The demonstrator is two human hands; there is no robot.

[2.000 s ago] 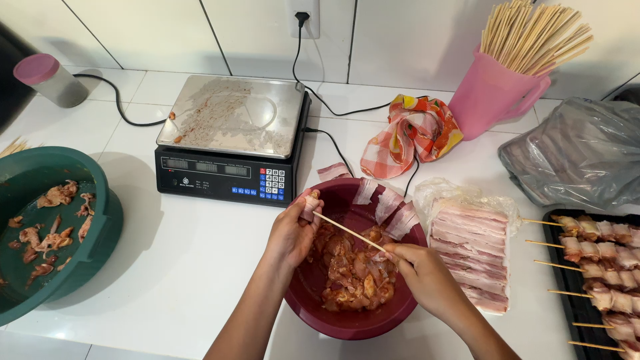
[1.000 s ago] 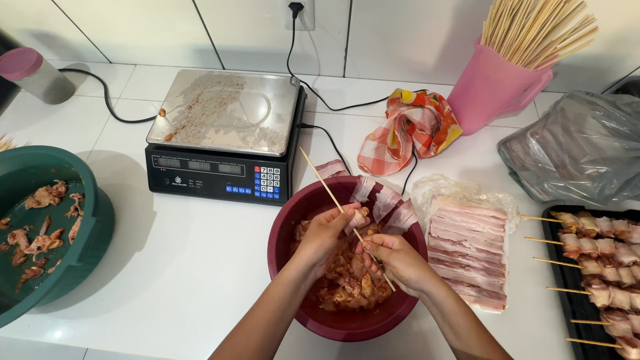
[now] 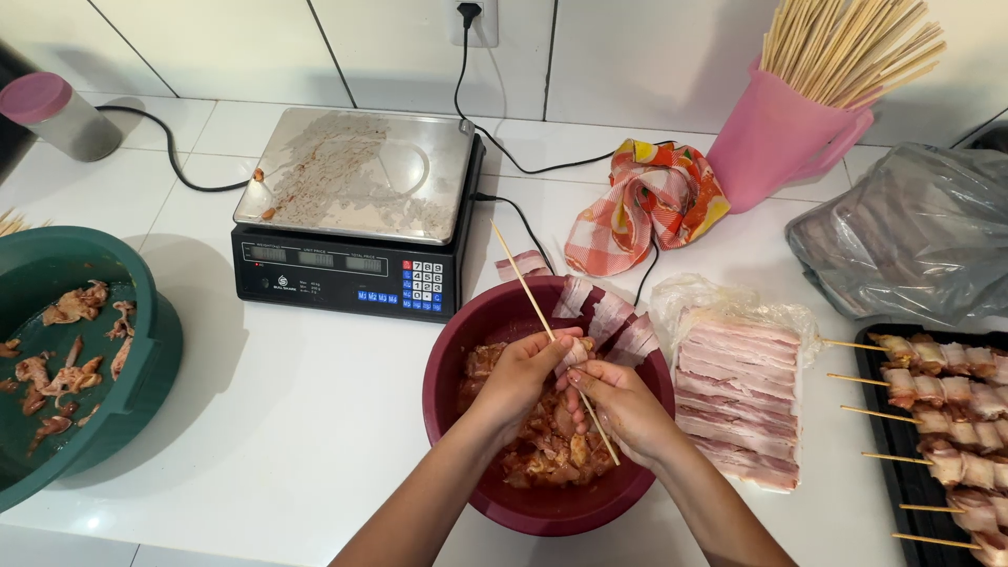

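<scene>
Above a dark red plastic bowl (image 3: 445,386) of marinated meat pieces (image 3: 551,461), my left hand (image 3: 524,374) and my right hand (image 3: 618,398) meet at a wooden skewer (image 3: 524,279). The skewer slants from upper left to lower right. A bacon-wrapped piece of meat (image 3: 577,353) sits on it, pinched between the fingers of both hands and partly hidden by them. Bacon strips (image 3: 610,315) hang over the bowl's back right rim. To the right of the bowl lies a stack of sliced bacon (image 3: 736,394) on plastic film.
A digital scale (image 3: 354,268) stands behind left, with a green basin (image 3: 150,370) of meat scraps at far left. A cloth (image 3: 650,205), a pink jug (image 3: 787,130) of skewers and a grey plastic bag (image 3: 906,236) are behind right. A black tray (image 3: 874,441) holds several filled skewers.
Two seconds ago my left hand held the bacon-wrapped piece apart, at the skewer's upper left end. The hands have since come together, and the piece is now on the skewer, farther along its length.
</scene>
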